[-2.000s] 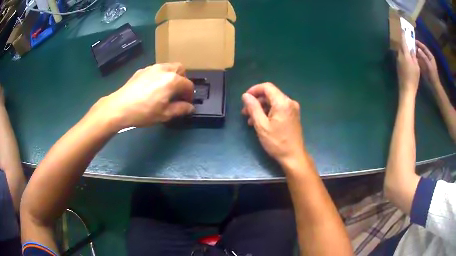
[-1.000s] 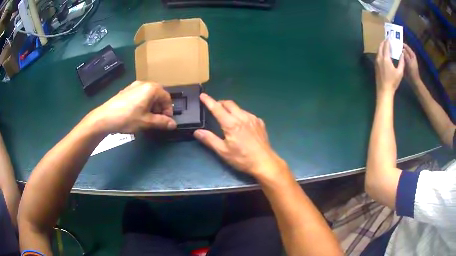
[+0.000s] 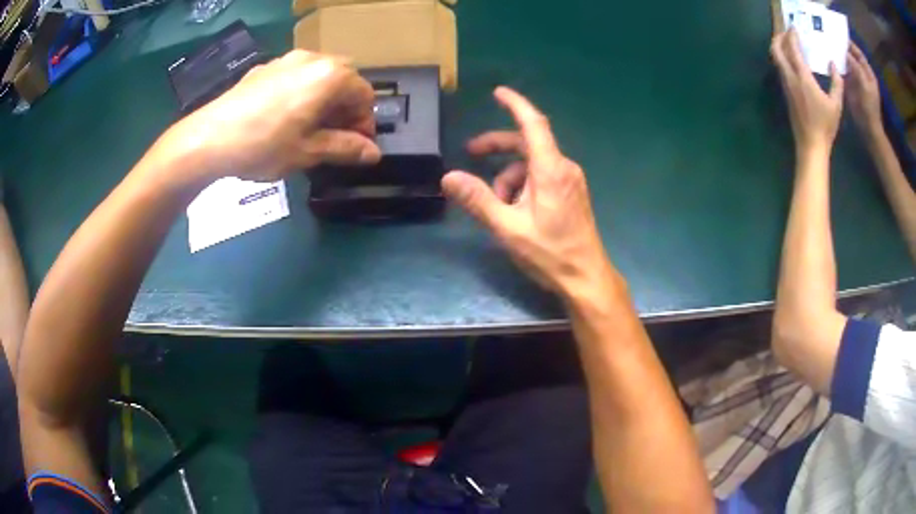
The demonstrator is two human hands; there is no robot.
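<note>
The open retail box (image 3: 377,204) stands on the table with its brown lid flap (image 3: 377,35) up at the back. The black foam insert (image 3: 414,136) is lifted out above the box. A small dark device (image 3: 390,112) sits in its cut-out. My left hand (image 3: 286,115) grips the insert at its left side; the fingers hide that side. My right hand (image 3: 537,191) is empty with fingers apart, just right of the box and insert. A white leaflet (image 3: 236,213) lies on the table left of the box, below my left forearm.
A closed black box (image 3: 216,62) lies behind my left hand. A blue bin (image 3: 78,42) and cables are at the far left, with a clear bag (image 3: 209,8) at the back. At right, another person's hands (image 3: 819,110) hold a white leaflet. The table's pale edge (image 3: 452,330) runs in front.
The insert has come up out of the box with my left hand. My right hand has moved off the box's right side and opened. More of the white leaflet shows.
</note>
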